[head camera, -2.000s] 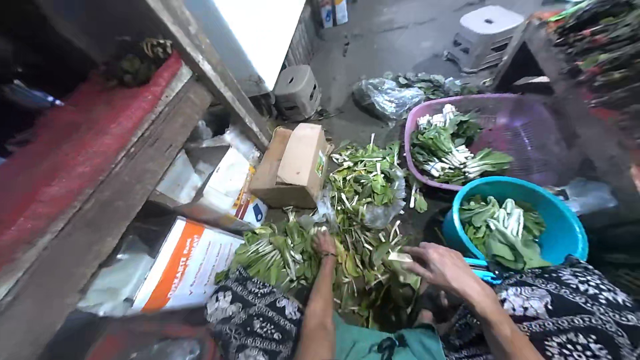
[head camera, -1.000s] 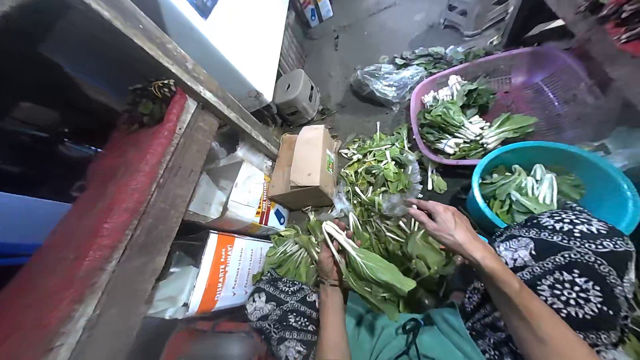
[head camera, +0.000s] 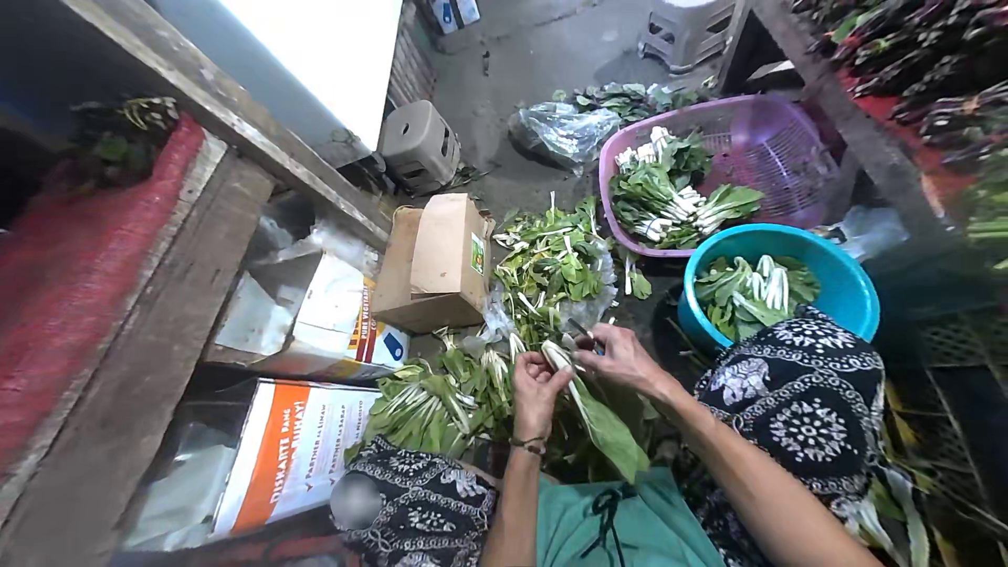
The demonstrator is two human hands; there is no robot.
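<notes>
My left hand [head camera: 539,386] grips the pale base of a leafy green with white stalks [head camera: 594,413], whose broad leaf hangs toward my lap. My right hand [head camera: 618,356] is at the same stalks, its fingers closed around a small knife [head camera: 581,327], of which only a part shows. Beyond both hands lies a pile of loose leaves and stalks [head camera: 551,264] on clear plastic. To the left of my left hand rest more greens [head camera: 429,402]. A teal basin [head camera: 862,295] at the right holds greens, and behind it a purple plastic basket [head camera: 610,177] holds white-stalked bunches.
An open cardboard box [head camera: 441,256] stands beyond the left greens, with a grey stool [head camera: 421,146] behind it. Printed cartons [head camera: 295,449] sit under a wooden stand [head camera: 134,339] at the left. A clear plastic bag [head camera: 563,130] lies on the floor. Dark leafy bunches [head camera: 921,71] lie on the right stand.
Two seconds ago my left hand was down in the greens; one second ago it held up stalks with leaves. Now both hands are together at the stalk base.
</notes>
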